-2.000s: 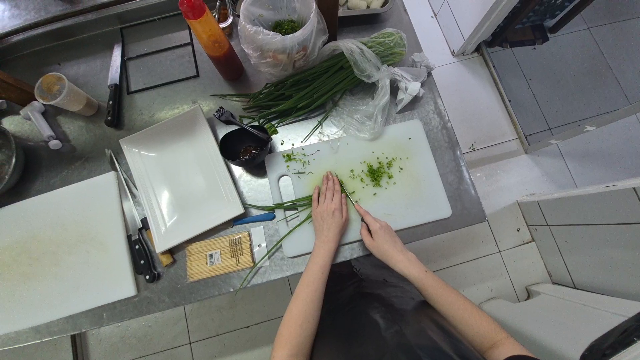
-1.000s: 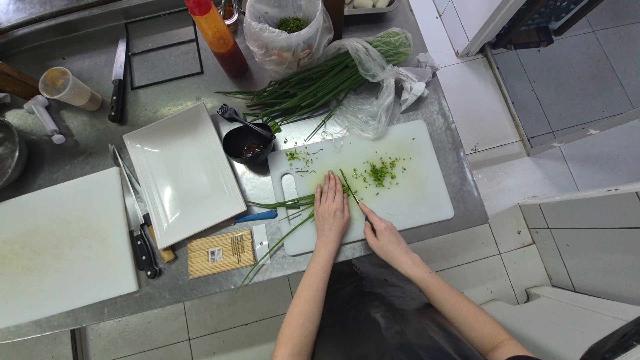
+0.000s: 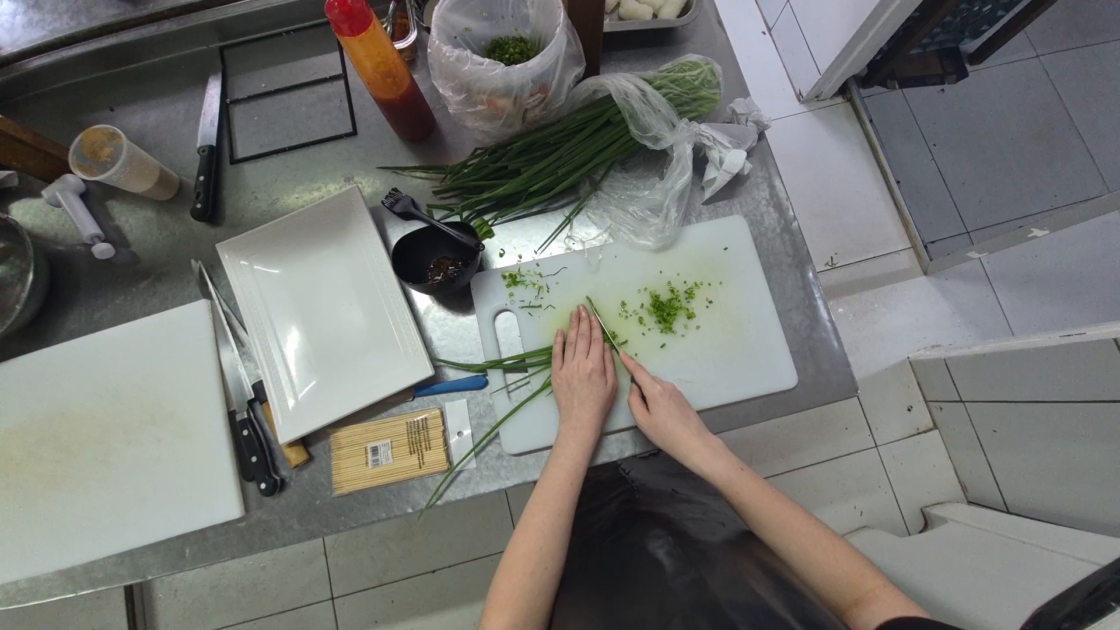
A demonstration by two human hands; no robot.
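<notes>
My left hand (image 3: 584, 372) presses a few long chives (image 3: 500, 362) flat on a white plastic cutting board (image 3: 744, 332); their stems trail out to the left past the board's handle slot. In my right hand (image 3: 662, 404) is a small knife (image 3: 603, 324), its blade lying just right of my left fingertips. Cut green pieces touch the blade, and a small heap of chopped chives (image 3: 667, 308) lies to its right. More bits (image 3: 523, 280) are scattered near the board's upper left corner. A large bunch of chives (image 3: 551, 162), partly in a clear plastic bag, rests behind the board.
Left of the board are a black bowl (image 3: 420, 262) with a brush, a white rectangular plate (image 3: 328, 315), packed wooden skewers (image 3: 389, 451), knives (image 3: 254, 446) and another cutting board (image 3: 105, 437). Behind stand a sauce bottle (image 3: 385, 79) and a bag-lined container (image 3: 503, 79). The counter (image 3: 822, 350) ends at right.
</notes>
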